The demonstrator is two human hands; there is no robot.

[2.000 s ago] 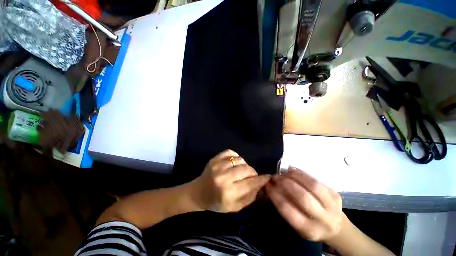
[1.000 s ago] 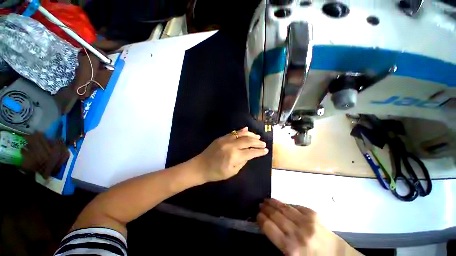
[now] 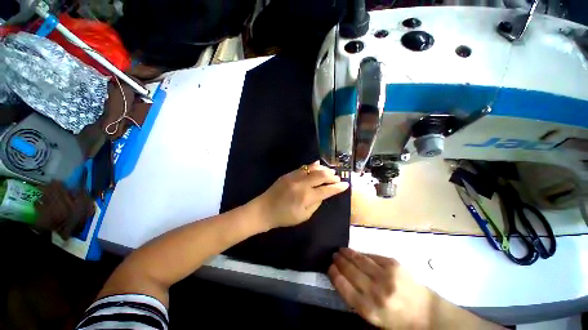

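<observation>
A black panel (image 3: 274,145) lies flat on the white table, its right edge running under the presser foot (image 3: 345,169) of the white sewing machine (image 3: 451,67). My left hand (image 3: 300,198) rests on the panel just in front of the presser foot, fingers bent, fingertips near the right edge. My right hand (image 3: 371,280) is at the panel's front right corner, fingertips on its edge. Whether its thumb is under the cloth is hidden. The needle is too small to tell.
Black-handled scissors (image 3: 525,225) and slim blue and yellow-green snips (image 3: 483,219) lie right of the needle. A small dark folded piece (image 3: 474,182) lies by them. At left are a grey fan (image 3: 29,149), a green-labelled item (image 3: 19,201) and a crinkled silvery bag (image 3: 55,80).
My left hand has moved from the front edge up to near the presser foot and lies on the panel. The black panel's front end has moved forward onto the table. The view has shifted.
</observation>
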